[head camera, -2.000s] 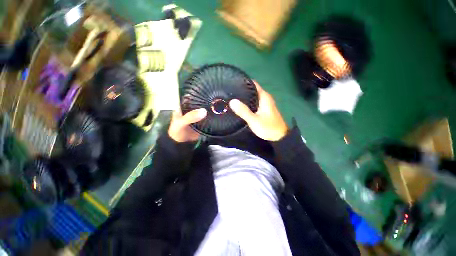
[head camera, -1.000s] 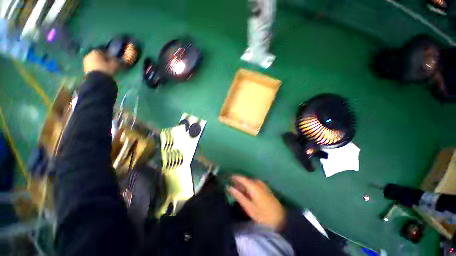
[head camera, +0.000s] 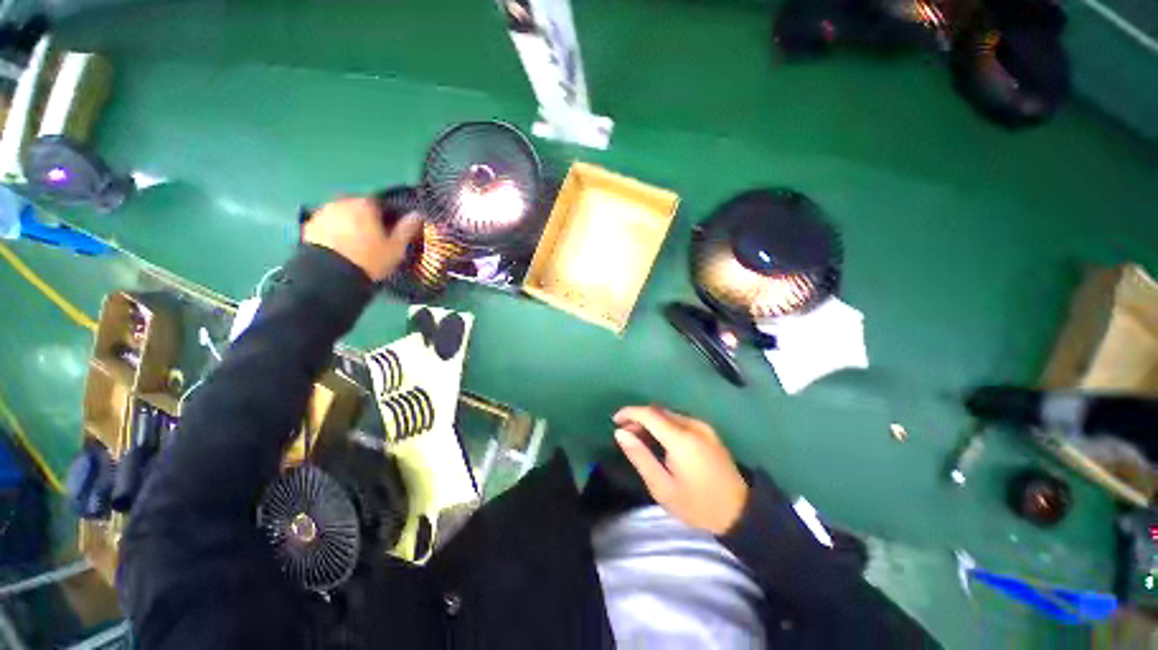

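My left hand (head camera: 359, 236) reaches out over the bench and grips a black desk fan (head camera: 423, 254), partly hidden by the hand, with orange glints inside. Another black fan (head camera: 483, 184), its round grille facing up, is right beside it, left of the open brown carton (head camera: 605, 248). My right hand (head camera: 686, 470) is in front of my body, thumb and fingers apart, with nothing visible in it. A third fan (head camera: 766, 260) lies right of the carton, partly on a white sheet (head camera: 817, 345), its base toward the lower left.
A sticker sheet (head camera: 425, 432) with black curves lies left of centre. A slatted fan (head camera: 309, 527) is below it. Compartmented cartons (head camera: 133, 343) stand at left. A hanging black tool (head camera: 1060, 413), another carton (head camera: 1111, 330) and a dark round part (head camera: 1039, 495) are at right.
The grille fan held in both hands two seconds ago is no longer between them. My left hand reached out and has moved the gripped fan rightward, beside the other fan and the carton.
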